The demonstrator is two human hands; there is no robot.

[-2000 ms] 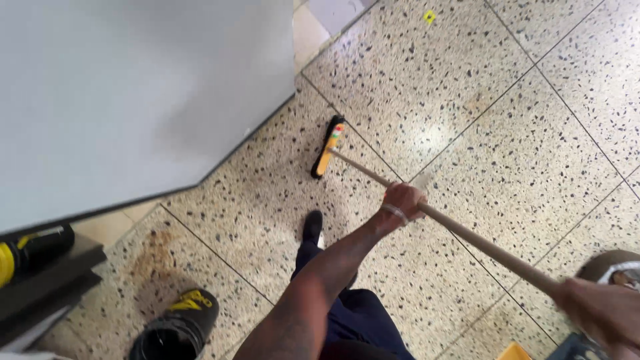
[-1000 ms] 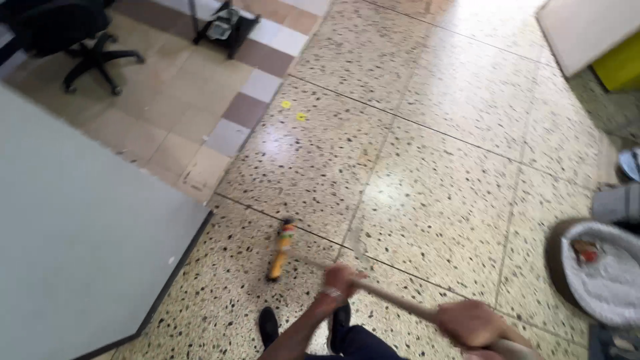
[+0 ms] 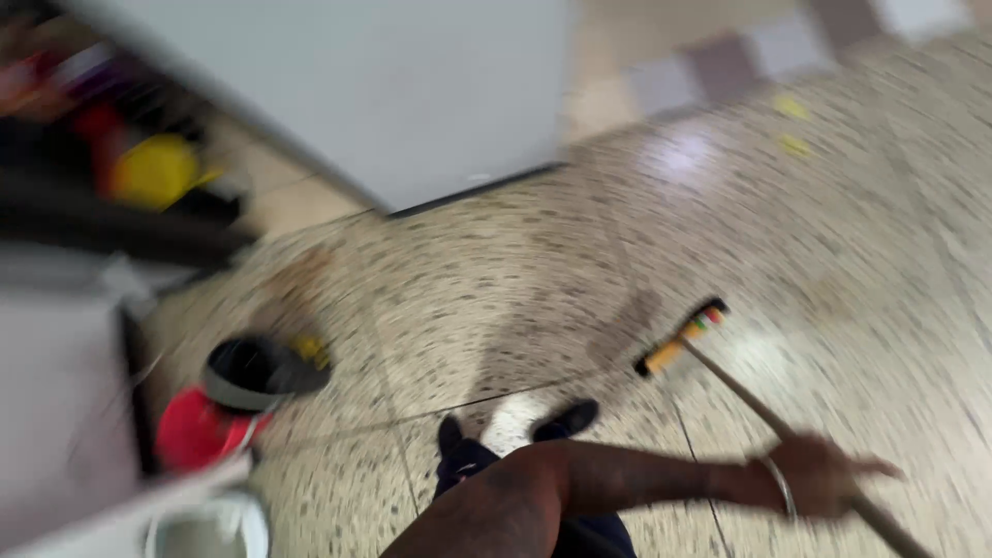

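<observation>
A push broom with an orange head [image 3: 665, 355] and dark bristles rests on the speckled floor right of centre. Its wooden handle [image 3: 740, 391] slants down to the lower right corner. My left hand [image 3: 818, 474], with a light band at the wrist, grips this handle, one finger extended away from it. The arm reaches across from the bottom middle, over my dark trousers. My right hand is out of view, and so is the upper end of the handle. The picture is blurred by motion.
A white panel [image 3: 465, 85] with a dark edge stands at the upper middle. At left are a black boot [image 3: 267, 372], a red container [image 3: 194, 434], a white bucket [image 3: 209, 531] and a shelf with a yellow item [image 3: 159, 172]. Yellow marks [image 3: 792, 107] lie on the floor.
The view has swung strongly to the left. My right hand, on the handle one second ago, has left the picture. The broom head now lies right of my feet in the view.
</observation>
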